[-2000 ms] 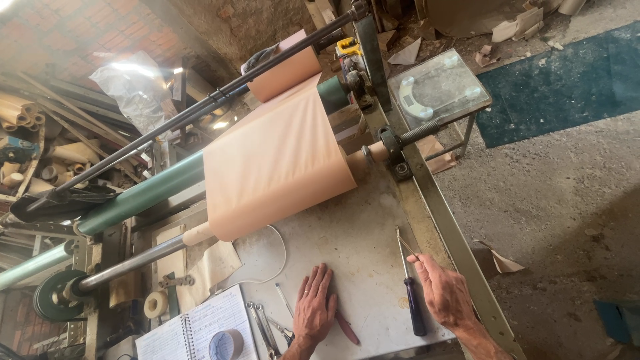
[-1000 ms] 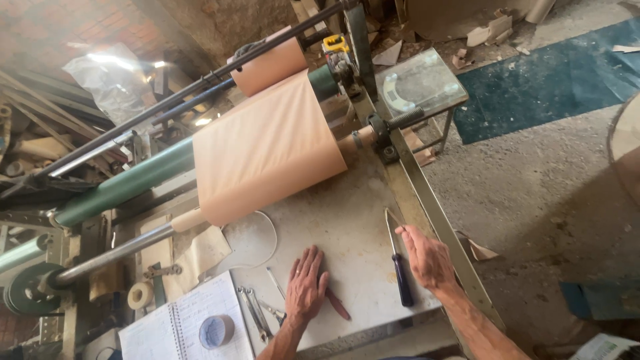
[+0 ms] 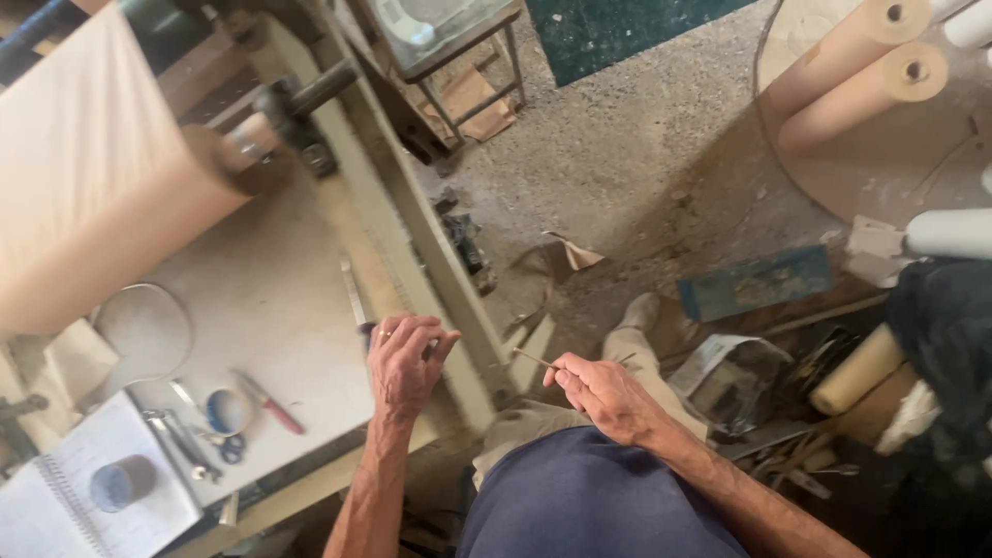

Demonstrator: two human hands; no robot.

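My left hand (image 3: 407, 360) is over the table's right edge, its fingers curled and a ring on one; whether it holds anything is hidden. A screwdriver (image 3: 356, 294) lies partly under it, shaft pointing away. My right hand (image 3: 601, 391) pinches a thin brown stick-like piece (image 3: 535, 358) in front of my body, to the right of the table. Left of my left hand, a red-handled knife (image 3: 280, 415) lies on the table beside a roll of tape (image 3: 229, 411), scissors (image 3: 230, 447) and metal wrenches (image 3: 184, 443).
A large roll of peach material (image 3: 116, 232) is mounted on the machine above the table. A spiral notebook (image 3: 159, 496) with a tape roll on it lies lower left. A metal frame rail (image 3: 434, 263) borders the table. Peach rolls (image 3: 860, 101) stand at upper right; scraps litter the floor.
My left hand has left the tabletop beside the red-handled knife and is now at the table's right edge. My right hand has moved away from the screwdriver. The view has swung right and down.
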